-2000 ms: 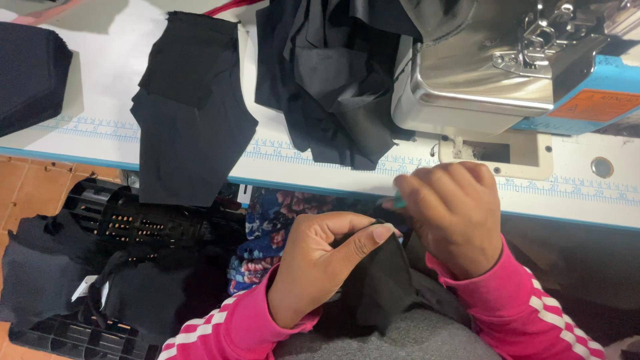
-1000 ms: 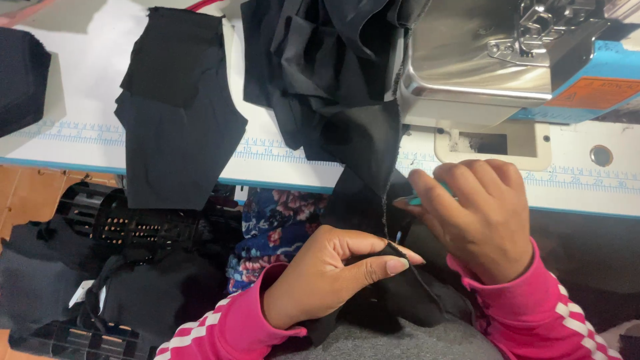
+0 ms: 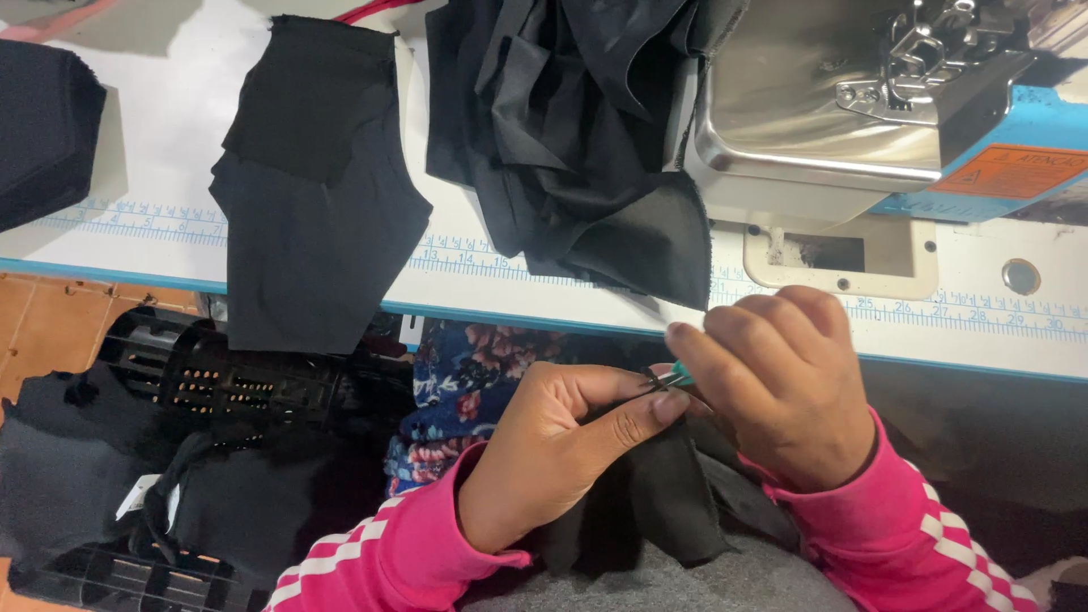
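Note:
My left hand (image 3: 569, 442) pinches the edge of a piece of black fabric (image 3: 671, 493) between thumb and forefinger, over my lap. My right hand (image 3: 782, 382) closes around a small teal-handled cutting tool (image 3: 680, 374), perhaps thread snips; its thin metal tip touches the fabric edge at my left thumb. The rest of the tool is hidden in my fingers. Just beyond my hands, a heap of black fabric (image 3: 595, 153) lies on the white table and against the sewing machine (image 3: 816, 110).
A cut black fabric piece (image 3: 314, 212) hangs over the edge of the white table (image 3: 510, 297), which bears a printed ruler. More black pieces (image 3: 42, 127) lie far left. Below left, a black plastic crate (image 3: 229, 374) holds dark fabric. A floral cloth (image 3: 442, 408) shows under the table edge.
The black fabric that ran from the heap down to my hands one second ago no longer spans that gap. My right hand has moved left, bringing the tool's tip to the fabric at my left thumb.

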